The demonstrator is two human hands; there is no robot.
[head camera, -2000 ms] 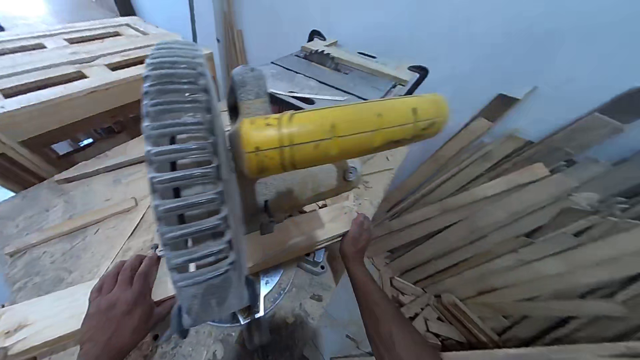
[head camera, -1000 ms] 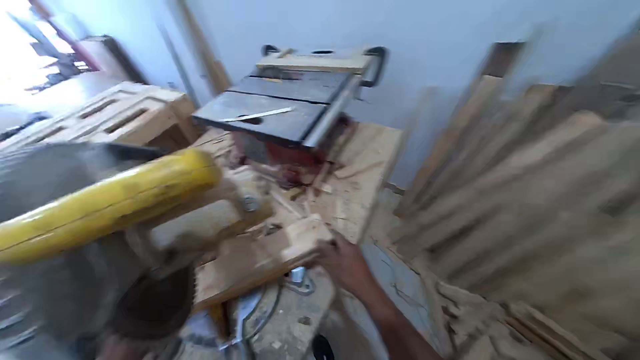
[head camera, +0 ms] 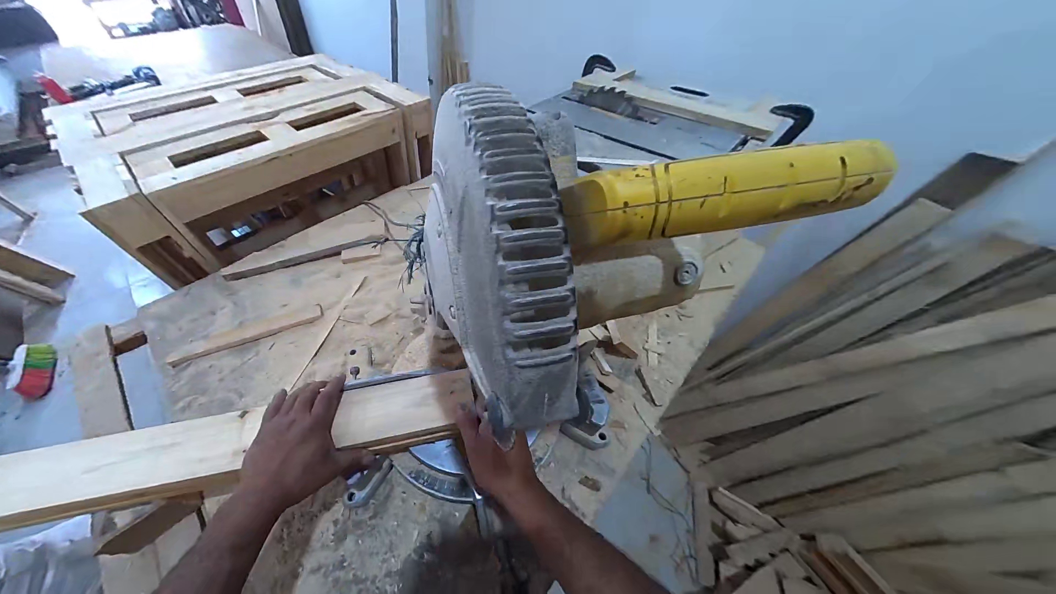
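Observation:
A long light wooden board [head camera: 165, 454] lies across the base of a miter saw [head camera: 503, 247], reaching out to the left edge. My left hand [head camera: 297, 445] grips the board left of the saw, fingers over its top and thumb at the near edge. My right hand [head camera: 495, 454] is at the board's right end, fingers touching it, partly hidden by the saw's grey guard. The yellow saw handle [head camera: 742, 194] points right, above and beyond my right hand, with no hand on it. Whether the blade touches the board cannot be seen.
Slotted wooden frames [head camera: 280, 157] stand at the back left. A table saw [head camera: 627, 124] stands behind the miter saw. Many boards [head camera: 907, 396] lean and lie at the right, with offcuts [head camera: 775, 544] below. Sawdust and thin strips [head camera: 247, 334] cover the plywood bench.
The short board piece my right hand held on the saw's right side is no longer seen there. My right hand is now at the long board's end, near the guard. The view has swung back left.

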